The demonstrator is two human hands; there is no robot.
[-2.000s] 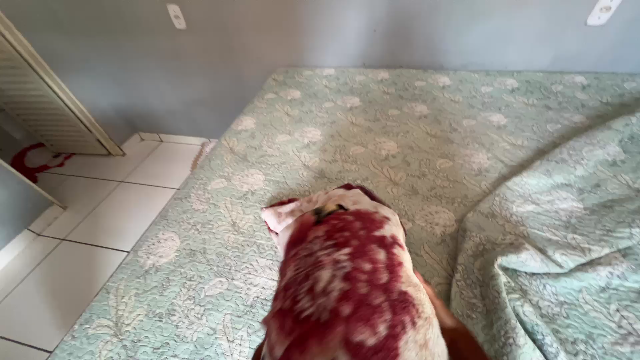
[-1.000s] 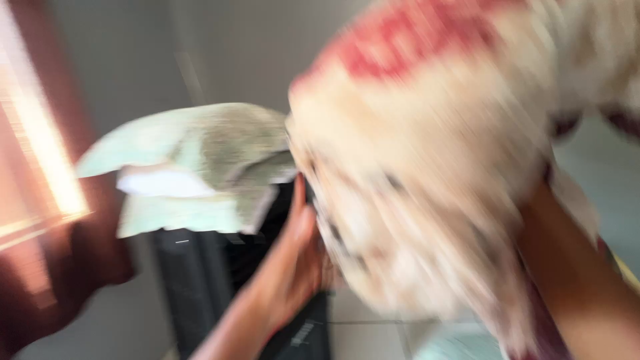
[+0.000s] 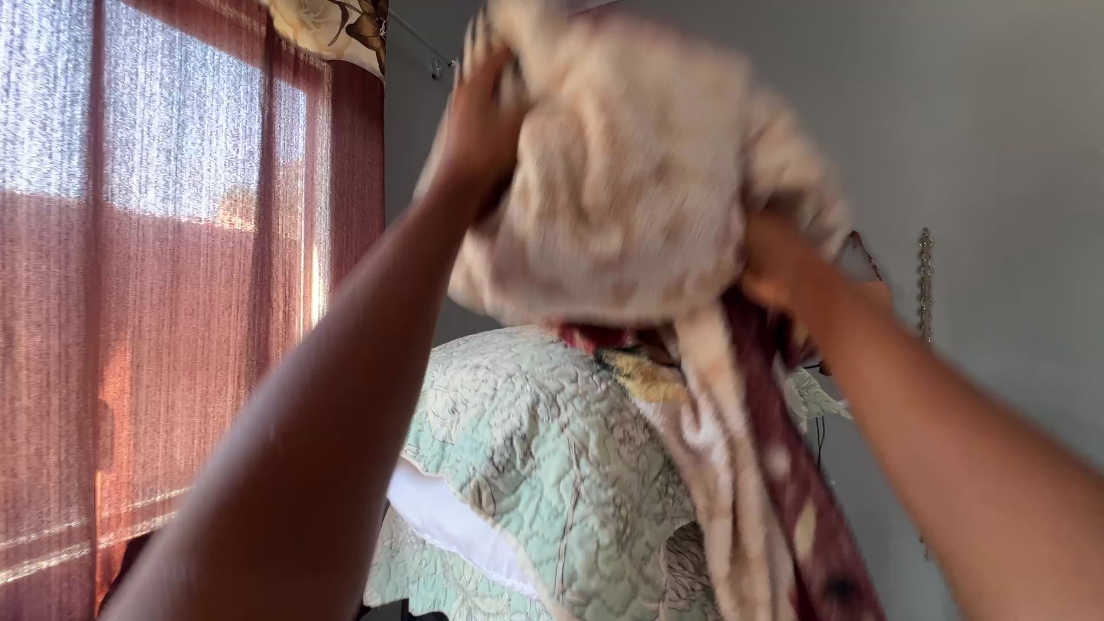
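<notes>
A cream and dark red plush blanket (image 3: 621, 172), bunched up, is raised high in front of me, blurred by motion. My left hand (image 3: 487, 112) grips its upper left side. Lower on its right side, my right hand (image 3: 776, 259) is closed on the folds, its fingers partly hidden in the cloth. A loose length of the blanket hangs down below my right hand. Behind and beneath it is a pale green quilted pillow sham (image 3: 552, 466) with a white pillow (image 3: 457, 517) showing at its opening.
A reddish sheer curtain (image 3: 181, 302) covers the bright window on the left, under a floral valance (image 3: 332, 26). A metal chain (image 3: 925, 285) hangs on the grey wall at right. Something black shows below the pillow.
The view has swung from the bed to the window corner. Both hands have lifted the bunched blanket, which lay low over the bed two seconds ago.
</notes>
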